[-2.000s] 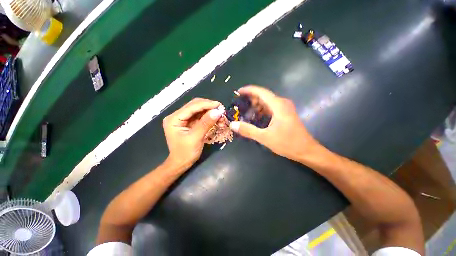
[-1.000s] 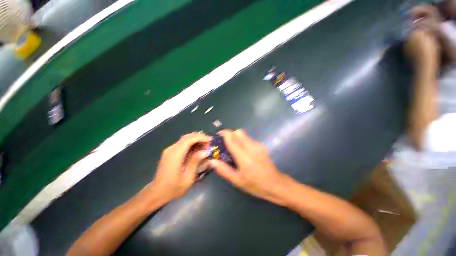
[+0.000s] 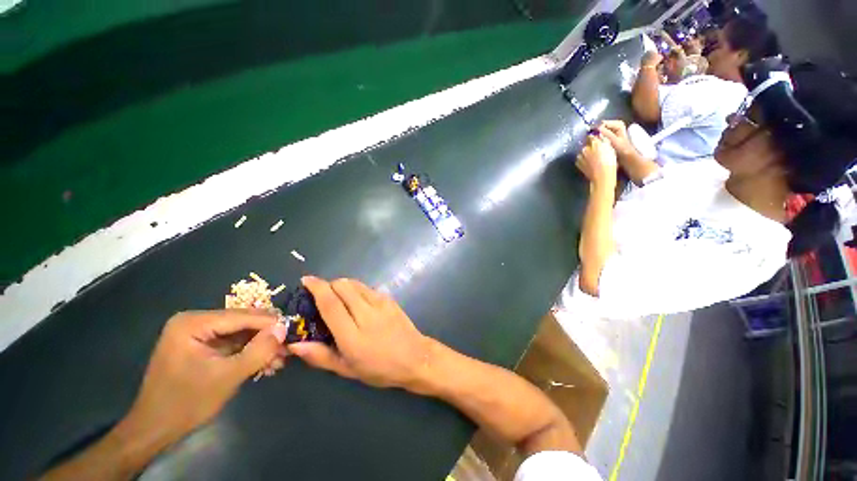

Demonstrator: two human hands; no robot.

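A dark phone unit [image 3: 303, 318] with an orange-yellow mark at its left end is held in my right hand [image 3: 371, 336]. My left hand [image 3: 211, 362] has thumb and forefinger pinched together at that end; a tiny pale piece seems to show at the fingertips. A loose pile of small pale pieces [image 3: 250, 293] lies just behind my left fingertips, partly hidden by them. A few stray pieces [image 3: 276, 225] lie farther off towards the white rail.
Another phone unit [image 3: 435, 209], blue with white patches, lies on the bench ahead. The white belt edge rail [image 3: 310, 148] and green conveyor belt [image 3: 188, 113] run beyond. Seated people in white shirts [image 3: 691, 240] work at right. A brown cardboard box [image 3: 550, 390] stands beside the bench. A black round-headed device [image 3: 599, 31] is far off.
The view has swung to the right, so the coworkers have come in and the phones on the belt have left it. My hands remain together at the phone unit; the pile shows more.
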